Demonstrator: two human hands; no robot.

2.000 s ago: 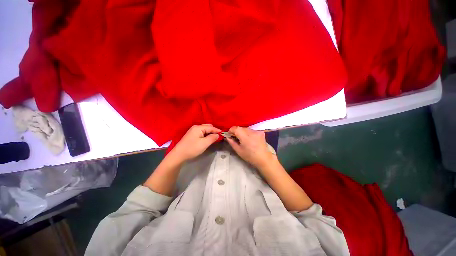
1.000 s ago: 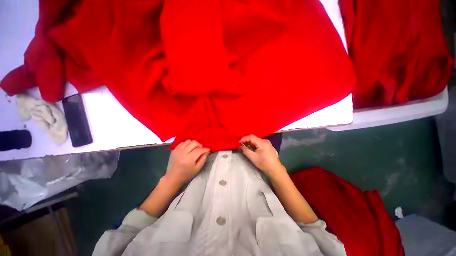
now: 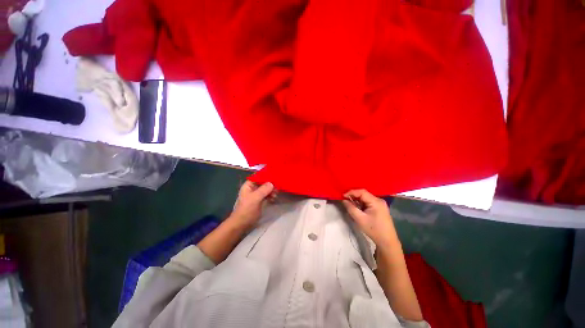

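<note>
A large bright red garment lies spread on the white table, its near edge hanging over the table's front edge. My left hand pinches that edge at its left end. My right hand holds the same edge further right, with fingers bent. A small dark thing shows between the right fingers, too small to name. The edge between my hands is stretched nearly flat against my shirt front.
A phone, an off-white cloth bundle and a black cylinder lie at the table's left. Clear plastic bags hang below. Right: white bin with red garments. More red fabric lies low.
The view has swung left and shows more of the table's left side. My hands have moved apart from their meeting point, and the garment edge is drawn out between them.
</note>
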